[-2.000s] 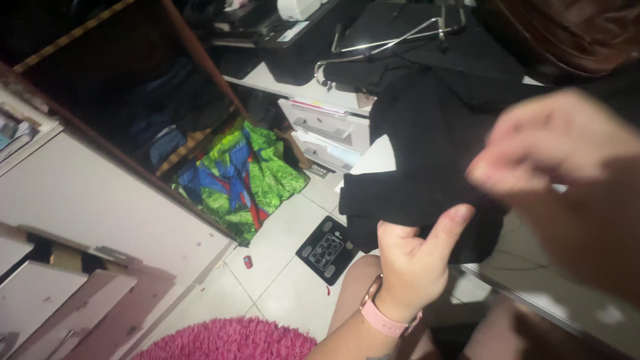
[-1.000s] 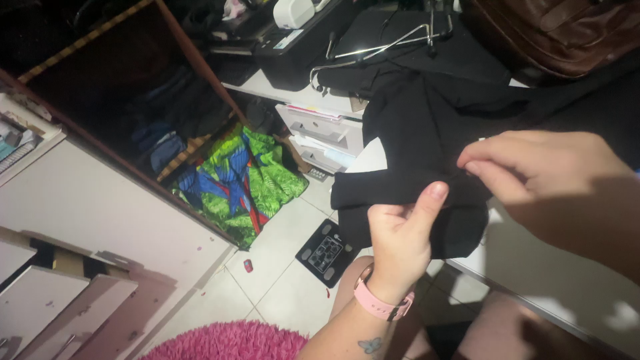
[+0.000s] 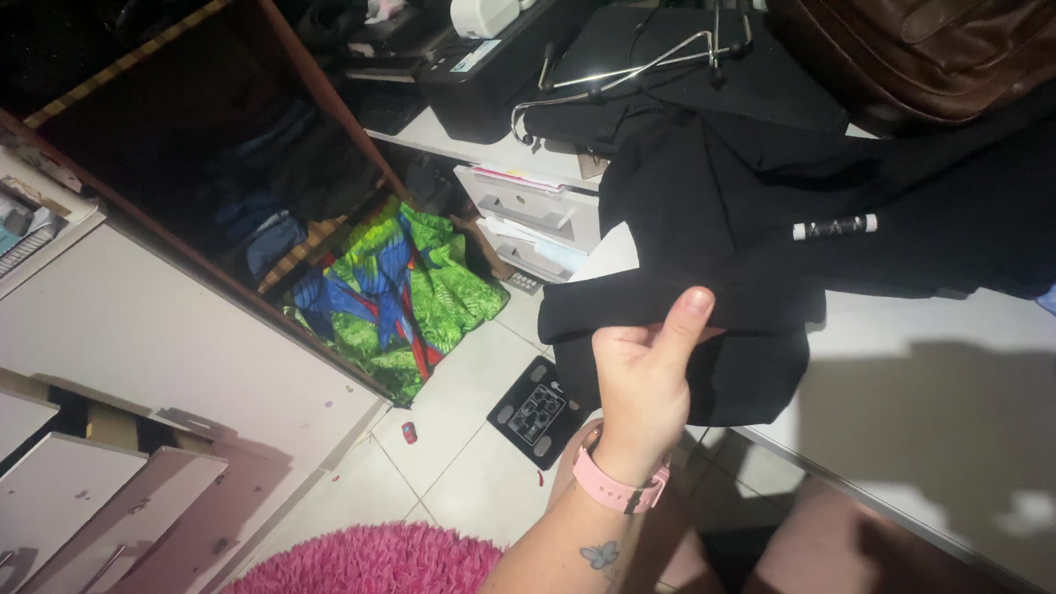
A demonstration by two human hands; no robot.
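My left hand (image 3: 648,371), with a pink watch band at its wrist, grips the folded edge of a black cloth garment (image 3: 685,206), thumb on top. The cloth lies over a white desk (image 3: 891,363) and hangs past its edge on the left. On the black fabric, right of my left hand, rests a small spool of dark thread (image 3: 835,227) with white ends. My right hand is out of the frame.
Behind the garment are a metal wire stand (image 3: 627,78) and a brown leather bag (image 3: 932,58). A black printer (image 3: 487,82) stands at the back. On the floor are a black scale (image 3: 536,412), a pink shaggy rug (image 3: 371,561) and a small red object (image 3: 409,432).
My right hand, over the black cloth beside my left hand in both earlier frames, has gone from view. The thread spool now shows fully. My left hand keeps hold of the cloth.
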